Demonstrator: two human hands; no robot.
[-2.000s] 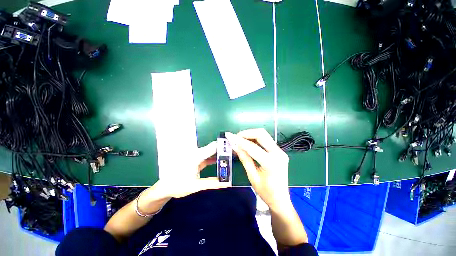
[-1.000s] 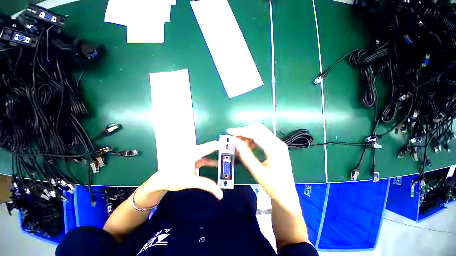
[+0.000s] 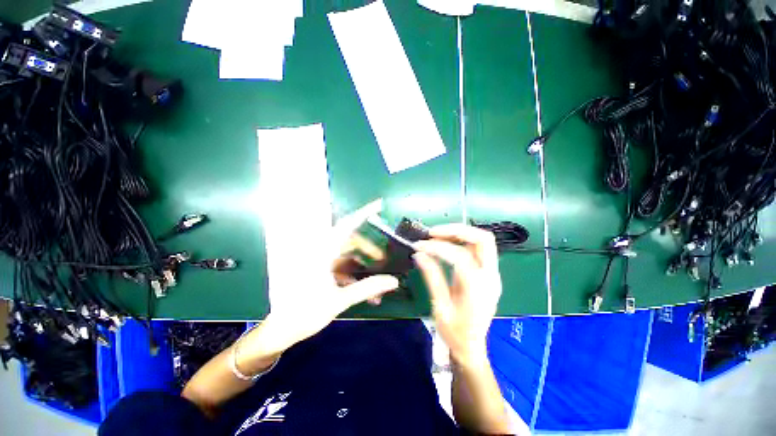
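Note:
A black connector module [image 3: 393,255] is tilted between my hands near the table's front edge; its port face is turned out of sight and only a thin pale edge shows at its top. My left hand [image 3: 319,277] is at its left side, thumb and fingers spread around it; whether they touch it is not clear. My right hand [image 3: 459,277] pinches its right end with thumb and fingers. A black cable coil [image 3: 504,232] lies just beyond my right hand. A long white label sheet [image 3: 295,183] lies flat beside my left hand.
A second white sheet [image 3: 389,89] lies angled further away, and overlapping white sheets [image 3: 252,60] lie at the far side. Black cable piles stand at the left [image 3: 64,162] and right [image 3: 681,111]. Blue bins [image 3: 587,375] are below the front edge.
The module has turned from upright with its blue port showing to tilted with the port out of sight. My left fingers have moved up and away from me. The view has shifted slightly.

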